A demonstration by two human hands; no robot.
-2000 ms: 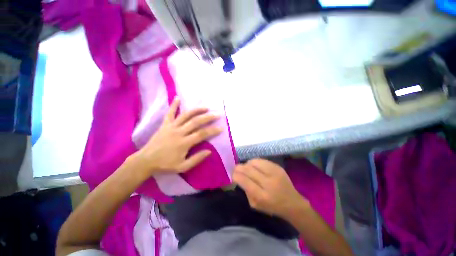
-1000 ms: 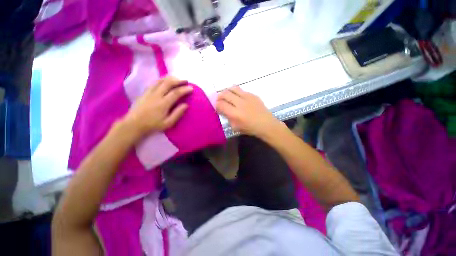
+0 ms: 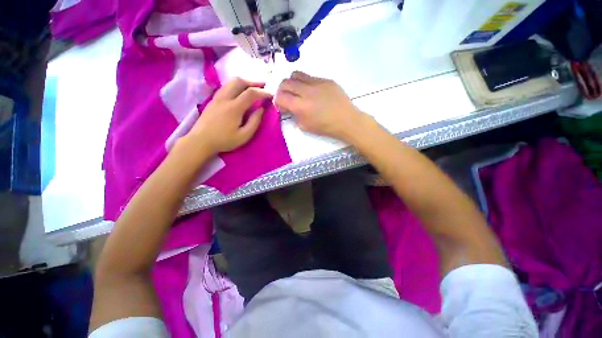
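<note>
A large magenta panel [image 3: 138, 125] with pale pink wrong-side areas lies on the left of the white machine table, its front corner at the table edge. My left hand [image 3: 228, 115] lies on the cloth, fingertips pinching its edge just in front of the needle area. My right hand [image 3: 313, 104] is beside it, fingertips closed at the same edge; the fingers hide what they grip. The sewing machine head [image 3: 254, 23] stands above, with a blue knob [image 3: 291, 53] beside the needle area.
A black phone [image 3: 511, 65] lies on a beige tray [image 3: 472, 82] at right, with red handles [image 3: 586, 80] beyond. A ruler-marked strip [image 3: 429, 137] runs along the table front. Magenta cloth [image 3: 544, 204] heaps at lower right; pieces [image 3: 173, 284] hang at lower left.
Both hands have moved up toward the needle, and the magenta panel's edge has gone with them. Its front corner, earlier over the lap, now lies on the table edge.
</note>
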